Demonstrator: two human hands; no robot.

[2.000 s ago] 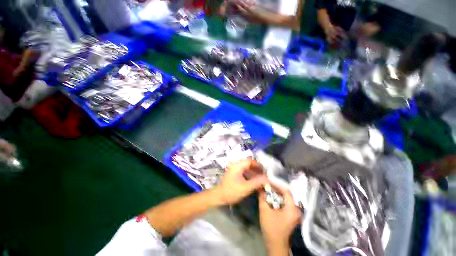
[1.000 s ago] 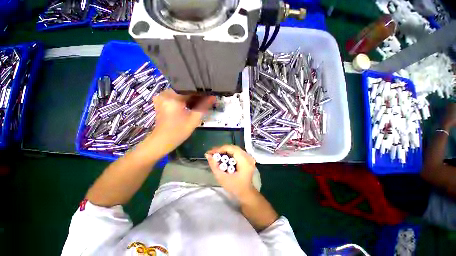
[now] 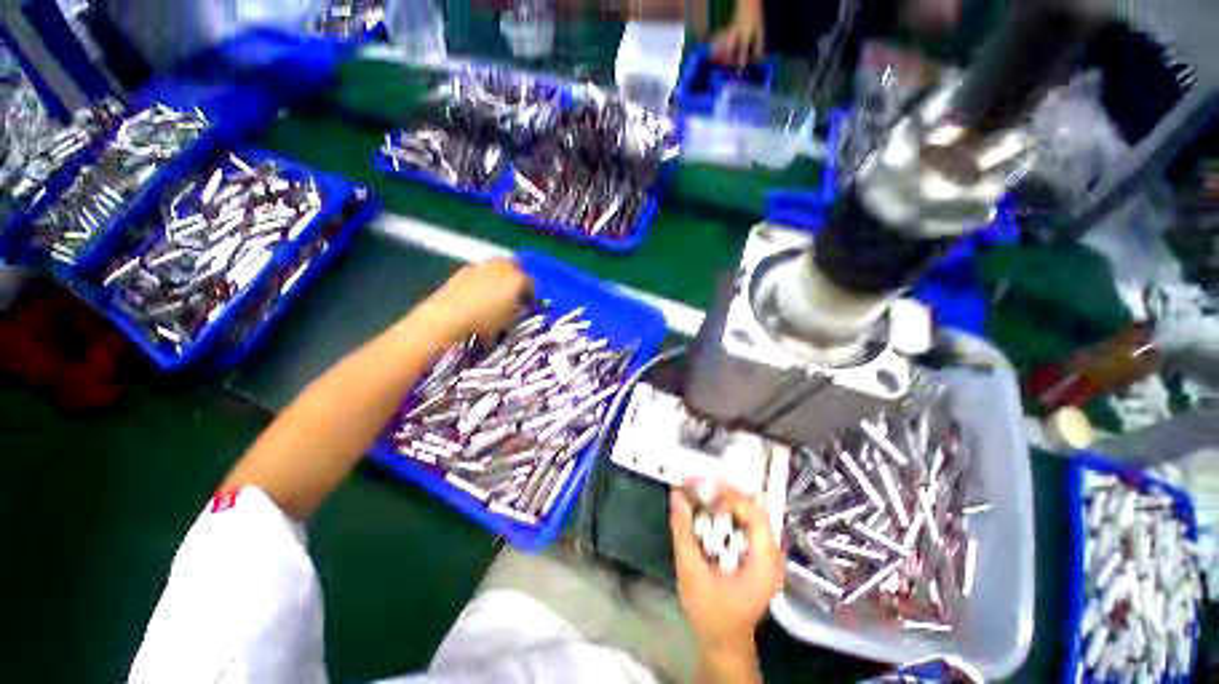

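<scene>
My left hand [image 3: 484, 299] is at the back left edge of the blue parts tray [image 3: 468, 505], over the silver tubes [image 3: 515, 394]. Its fingers are hidden, so what it holds cannot be told. My right hand [image 3: 726, 568] is closed around several metal tubes [image 3: 722, 540], their pale round ends showing, just in front of the press fixture [image 3: 651, 434]. The pneumatic press [image 3: 789, 354] stands over the fixture. I cannot tell whether a tube sits in the fixture.
A translucent white bin [image 3: 1013, 535] of tubes stands right of the press. A blue tray of white parts [image 3: 1136, 575] is at the far right. More blue trays of tubes [image 3: 221, 254] stand left and across the bench. Another person's hand [image 3: 738, 38] shows at the back.
My left hand has moved from under the press to the back of the blue tray. My right hand, still holding tubes, is now close to the fixture. The view has turned and tilted.
</scene>
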